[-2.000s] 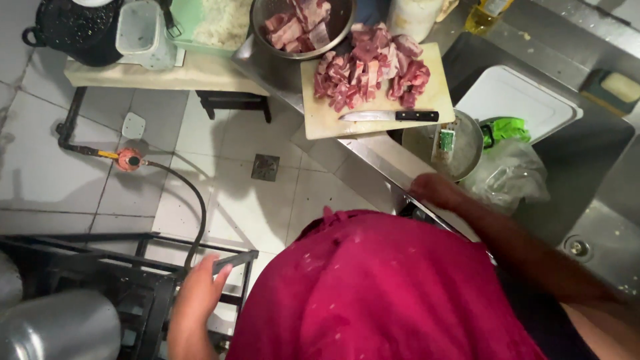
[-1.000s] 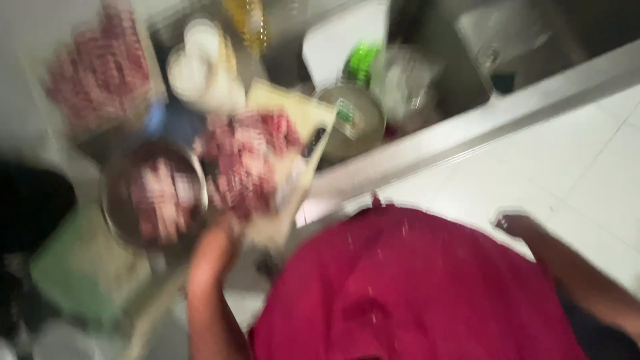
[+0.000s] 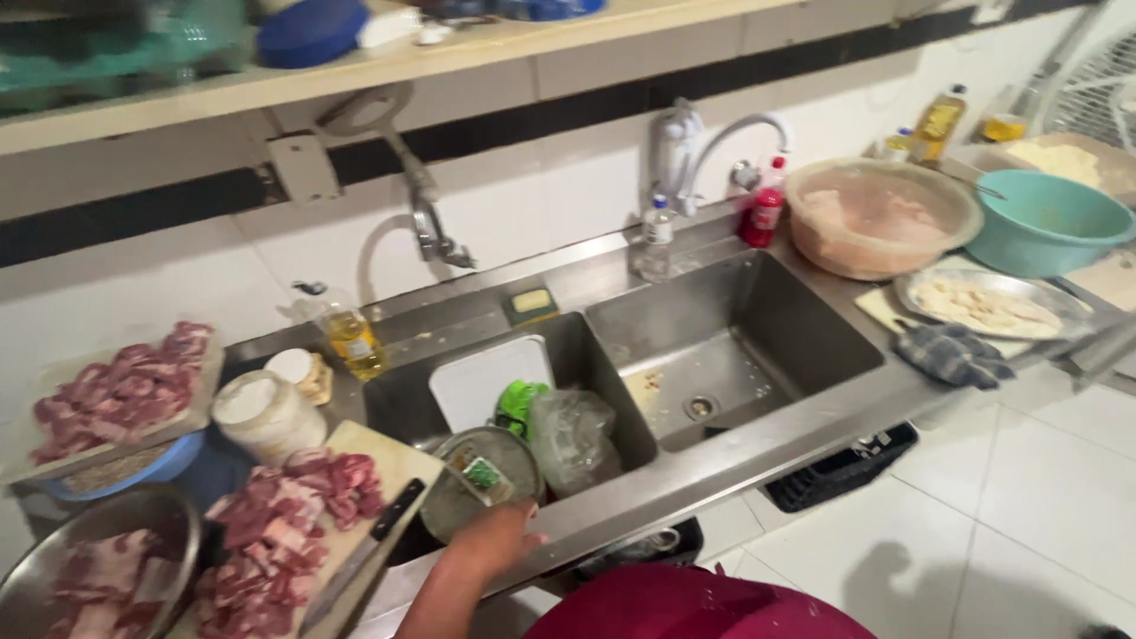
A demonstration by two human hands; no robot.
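My left hand [image 3: 499, 541] is over the front edge of the left sink basin, beside a round lid [image 3: 524, 475] bearing a small green-printed packet [image 3: 484, 475]; whether it touches the lid I cannot tell. It appears to hold nothing. To its left, cut raw meat [image 3: 275, 532] lies on a cutting board [image 3: 355, 437] with a black-handled knife [image 3: 377, 532]. A steel bowl [image 3: 182, 524] with more meat stands at the lower left. A clear plastic bag [image 3: 575, 435], a green bag [image 3: 519, 406] and a white lid or board [image 3: 488, 368] lie in the basin. My right hand is out of view.
Meat fills a tray [image 3: 209, 382] on a blue basin [image 3: 169, 466] at the left, next to white jars [image 3: 266, 417]. Right of the second sink basin [image 3: 737, 355] stand a large bowl [image 3: 879, 217], a turquoise bowl [image 3: 1047, 222] and a metal plate [image 3: 994, 306]. A shelf [image 3: 532, 49] runs overhead.
The view has swung up to both sinks and the wall. My left hand, by the steel bowl and meat a second ago, is now at the left sink's edge. My right hand has left the view.
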